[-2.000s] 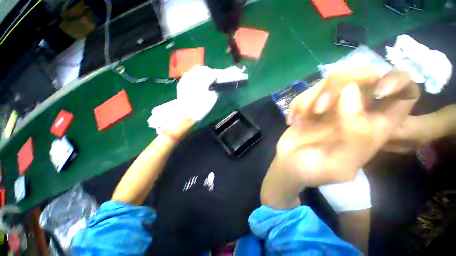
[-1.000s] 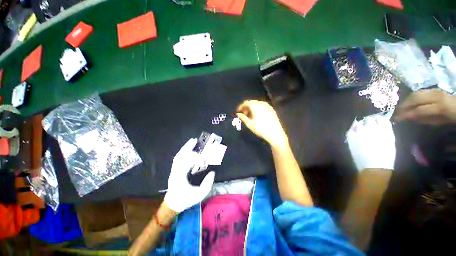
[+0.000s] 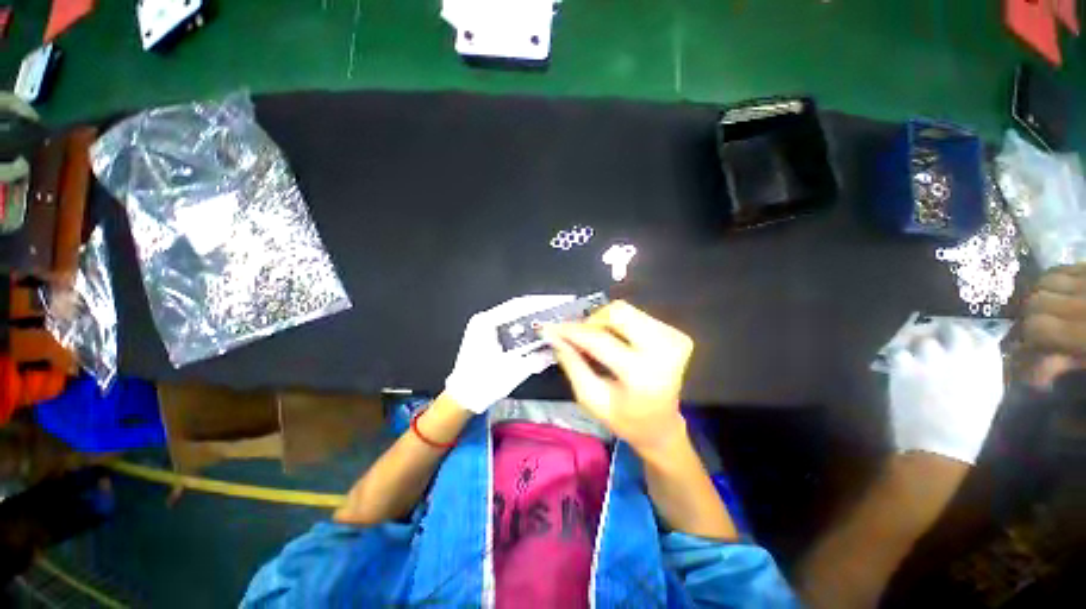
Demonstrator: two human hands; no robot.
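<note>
My gloved left hand (image 3: 490, 358) holds a device unit (image 3: 545, 321) near my body, its dark port edge turned up. My bare right hand (image 3: 631, 366) is at the unit, thumb and fingertips pinched together against its edge; whether a small part is between them is too small to tell. On the black mat beyond lie a short double row of silver rings (image 3: 572, 238) and, to its right, a tighter bright cluster of small silver parts (image 3: 619, 259).
Clear bag of hardware (image 3: 244, 238) at left. Black tray (image 3: 776, 165) and blue bin (image 3: 941, 179) at right, beside a loose hardware heap (image 3: 986, 264). A coworker's gloved hand (image 3: 947, 393) works at far right. Green belt (image 3: 667, 48) behind carries a white-plated unit (image 3: 503, 29).
The view has shifted. My right hand has moved from the small silver cluster to the unit. My left hand has turned the unit, now with its port edge up, and closed around it.
</note>
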